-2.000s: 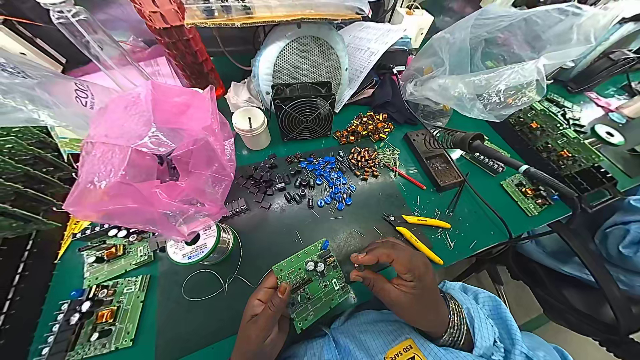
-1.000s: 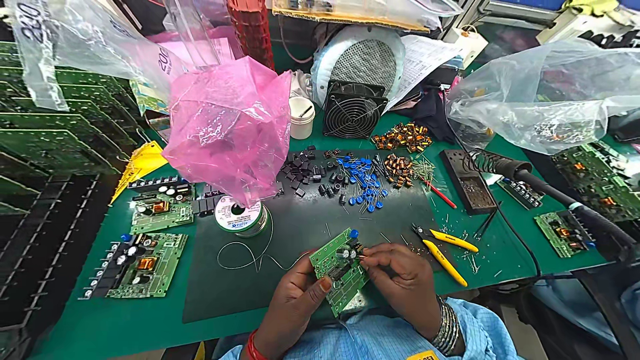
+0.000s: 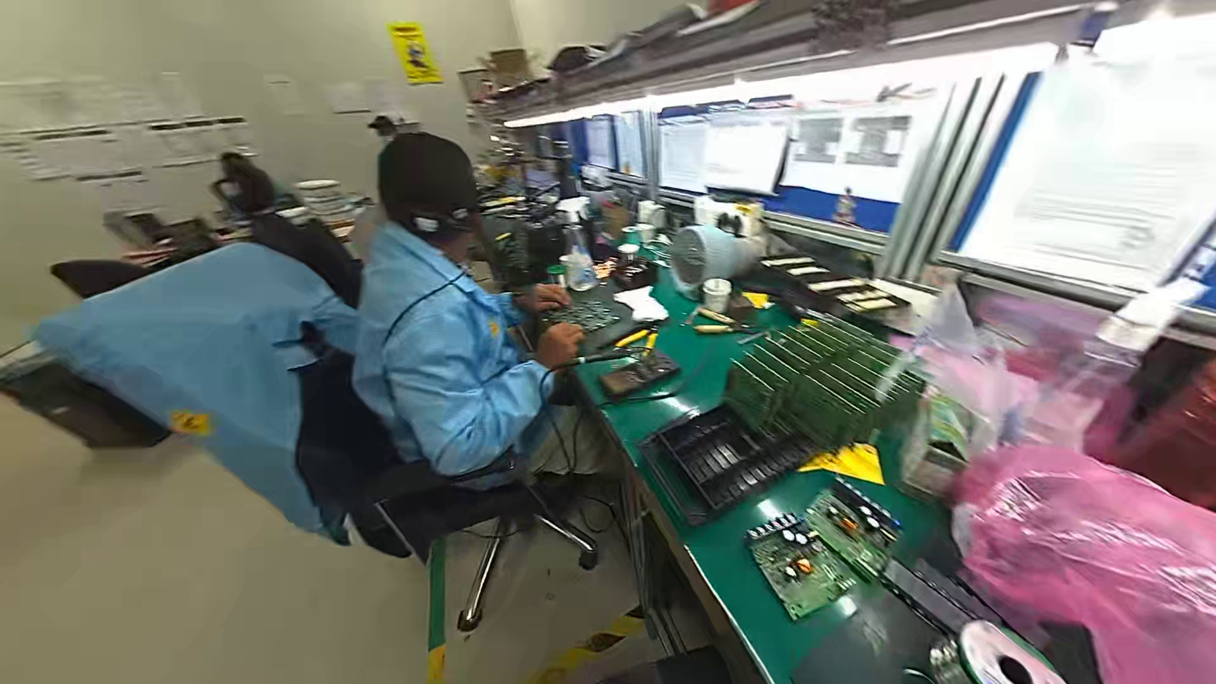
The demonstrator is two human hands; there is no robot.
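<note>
Neither my left hand nor my right hand shows in the view of now, so what they hold is hidden. Two populated green circuit boards, one [image 3: 803, 568] nearer and one [image 3: 852, 524] behind it, lie side by side on the green bench mat. At the bottom edge stands a solder wire spool [image 3: 1007, 657], partly cut off. A pink plastic bag [image 3: 1092, 541] bulges at the lower right. Beyond the boards, several green boards stand upright in a rack [image 3: 822, 375], beside a black slotted tray [image 3: 717, 456].
A co-worker [image 3: 432, 332] in a blue coat sits on a wheeled chair at the bench, both hands over a board. Near them are a black soldering-iron stand [image 3: 638, 373], yellow-handled tools [image 3: 649, 340] and a round fan [image 3: 703, 256]. Another blue coat [image 3: 199, 351] drapes over a chair.
The view has swung far to the left and up. My hands and the circuit board between them, seen in both earlier frames, are out of sight.
</note>
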